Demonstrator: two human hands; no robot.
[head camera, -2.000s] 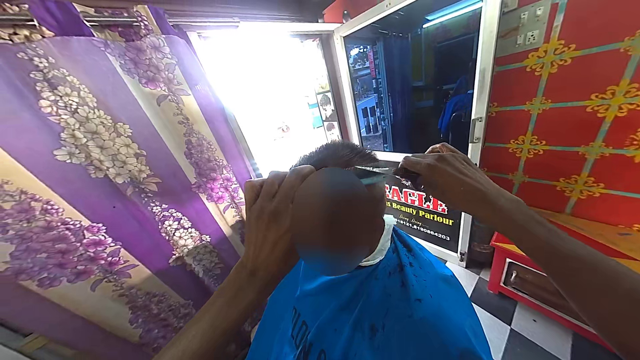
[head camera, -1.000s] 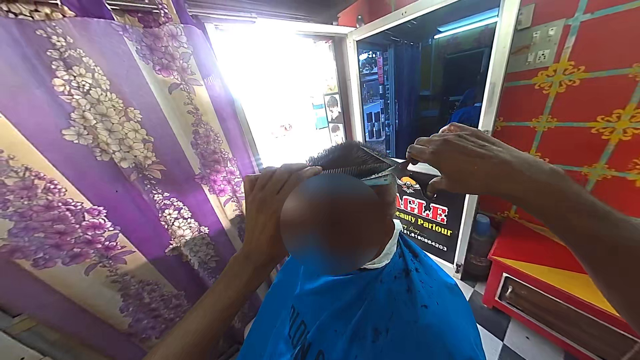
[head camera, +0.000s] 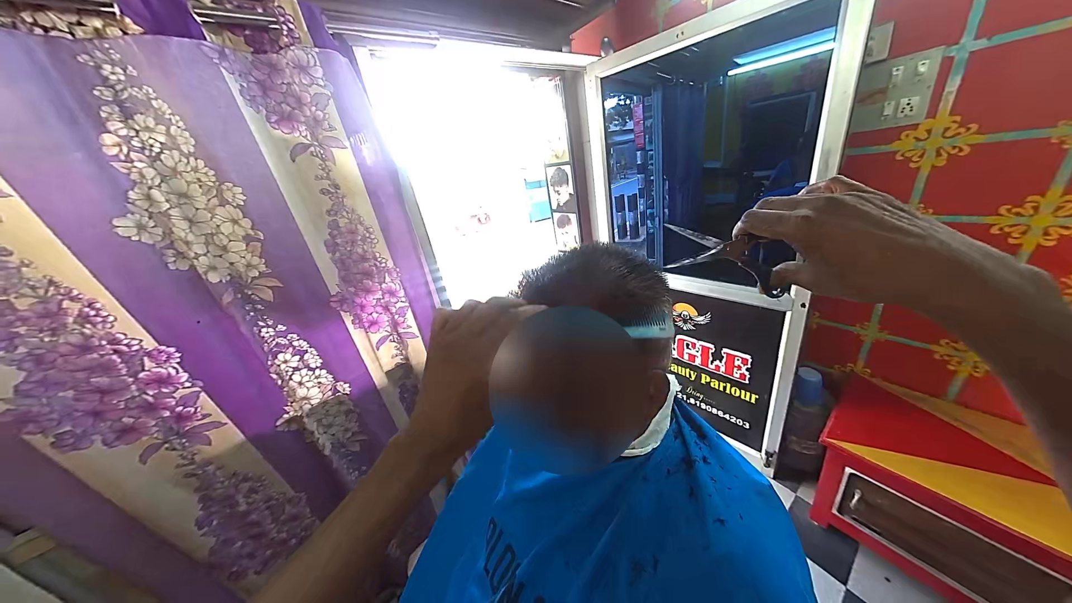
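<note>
A seated person wears a blue barber's cape (head camera: 636, 519) with dark hair clippings on it and a white neck strip (head camera: 656, 431) at the collar. My left hand (head camera: 473, 356) is at the near side of the head, its fingers around one end of a pale comb (head camera: 649, 327); the comb's middle is hidden by a blur. Its teeth lie against the short dark hair (head camera: 599, 280). My right hand (head camera: 821, 230) holds haircutting scissors (head camera: 724, 249) by the handles, up and right of the head, with the blades spread apart and off the hair.
A purple floral curtain (head camera: 276, 251) hangs close on the left. Behind the head are a bright doorway (head camera: 469, 167) and a glass door with a metal frame (head camera: 800, 335). At right stand a red and yellow cabinet (head camera: 946, 477) and a bottle with a blue cap (head camera: 807, 389), before a red patterned wall (head camera: 997, 92).
My right hand has lifted the scissors up and away from the hair and comb, where they were two seconds ago. The comb now sits lower against the side of the head.
</note>
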